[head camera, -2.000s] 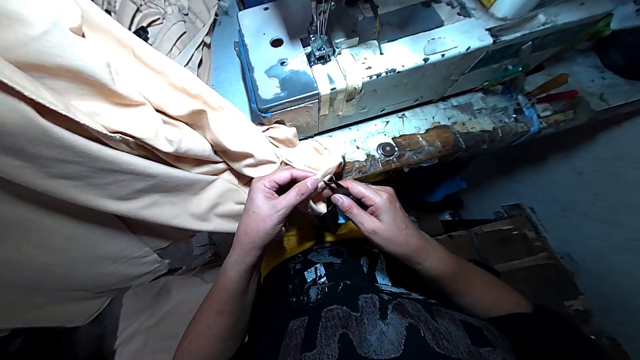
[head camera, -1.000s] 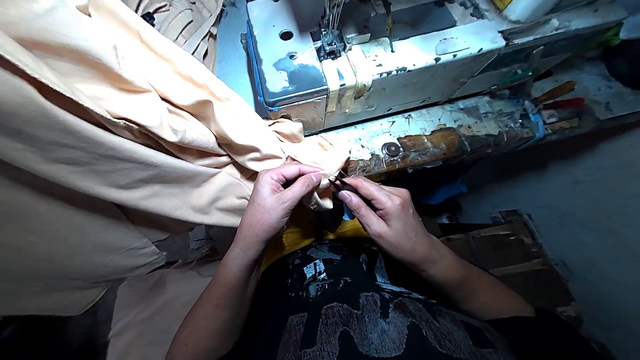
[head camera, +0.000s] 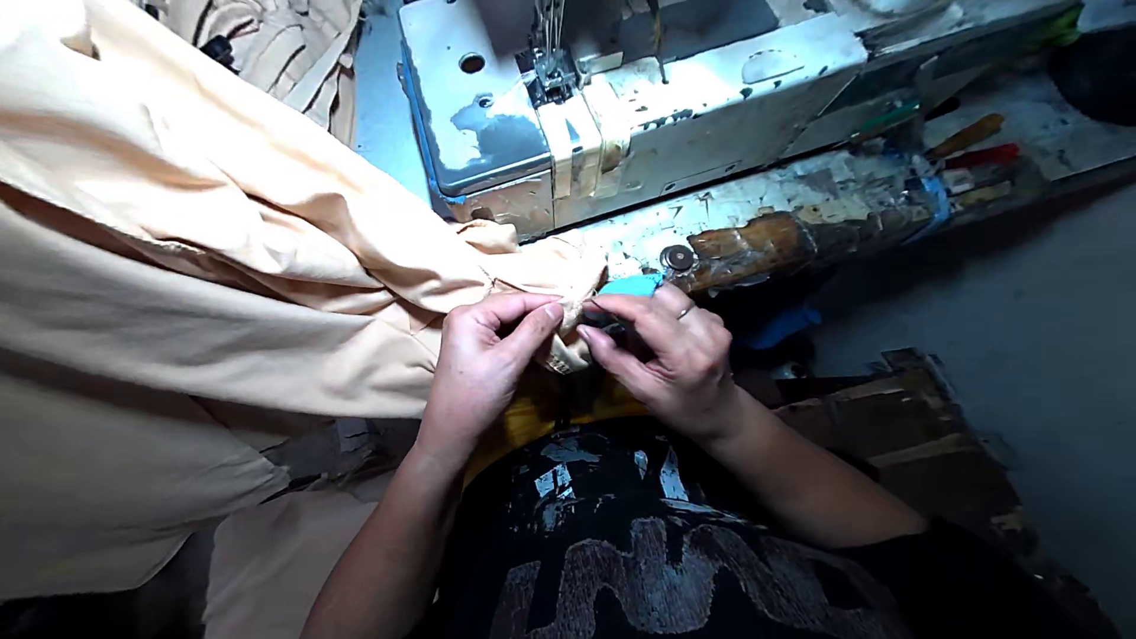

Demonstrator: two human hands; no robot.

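Observation:
Cream fabric drapes from the upper left down to the front edge of the sewing table. My left hand pinches a gathered, seamed end of it between thumb and forefinger. Just to the right, my right hand has its fingertips at the same bit of cloth, thumb and forefinger a little apart; whether they hold the cloth or something small cannot be told. A light blue item shows behind the right fingers, its kind unclear. A ring is on one right finger.
A worn industrial sewing machine with taped bed and needles stands beyond my hands. Its table edge is chipped and carries a round metal piece. Red-handled and wooden-handled tools lie at the right. Fabric pieces are heaped upper left.
The dark tool seen in my right hand in the earlier frames no longer shows clearly. The right fingers have spread and lifted somewhat, and the light blue item now shows behind them. The left hand keeps its pinch.

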